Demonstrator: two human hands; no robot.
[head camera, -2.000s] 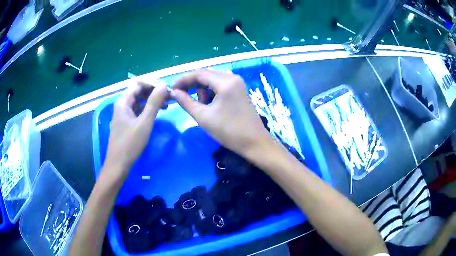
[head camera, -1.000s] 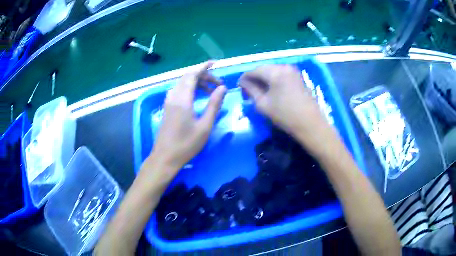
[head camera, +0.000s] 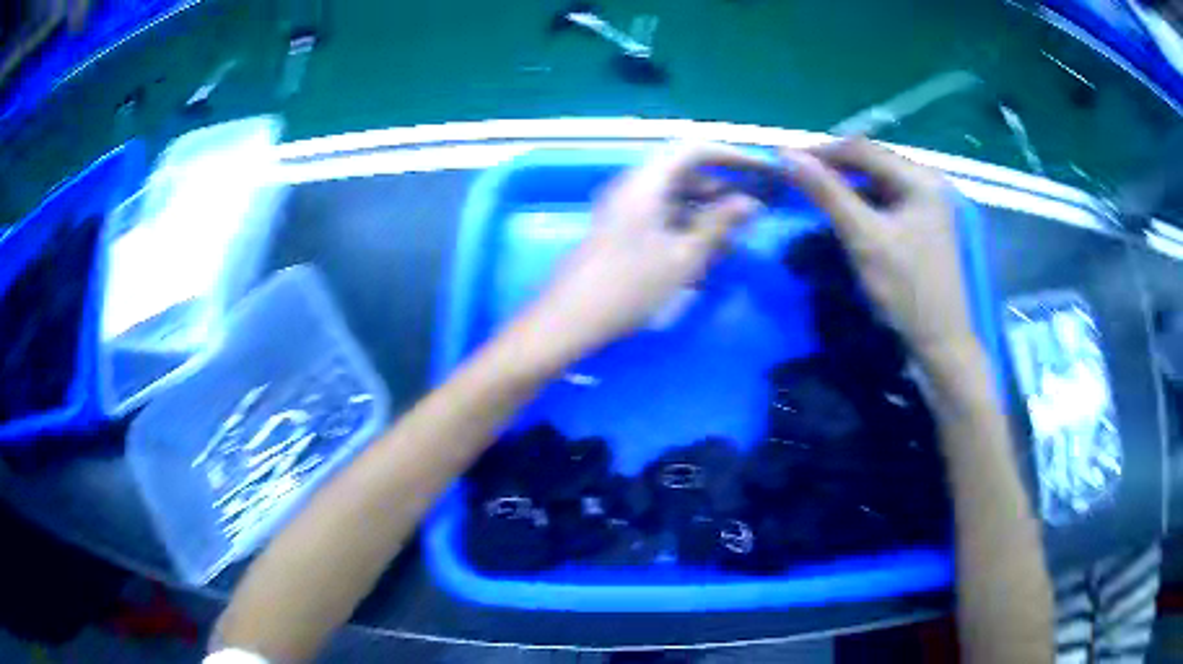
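The large blue tray (head camera: 701, 594) lies in front of me, with black housings (head camera: 843, 454) heaped along its near and right side. My left hand (head camera: 642, 247) and my right hand (head camera: 895, 227) are over the tray's far part, fingertips bent towards each other and nearly touching. Something dark shows between the fingertips, but blur and the fingers hide what it is and which hand has it. White oval marks show on a few black housings. A tiny pale scrap (head camera: 580, 379) lies on the tray floor.
An open clear box (head camera: 162, 467) with pale sticks stands left, a bright clear box (head camera: 195, 227) behind it, a blue bin (head camera: 65, 424) far left. A small clear tray of pale sticks (head camera: 1066, 402) lies right. Joined pieces lie on the green belt (head camera: 428, 65). Striped clothing (head camera: 1116, 603) shows lower right.
The view has turned left, so the tray and boxes sit further right. Pieces on the belt have moved right relative to the tray. My hands stay together over the tray, now towards its far right.
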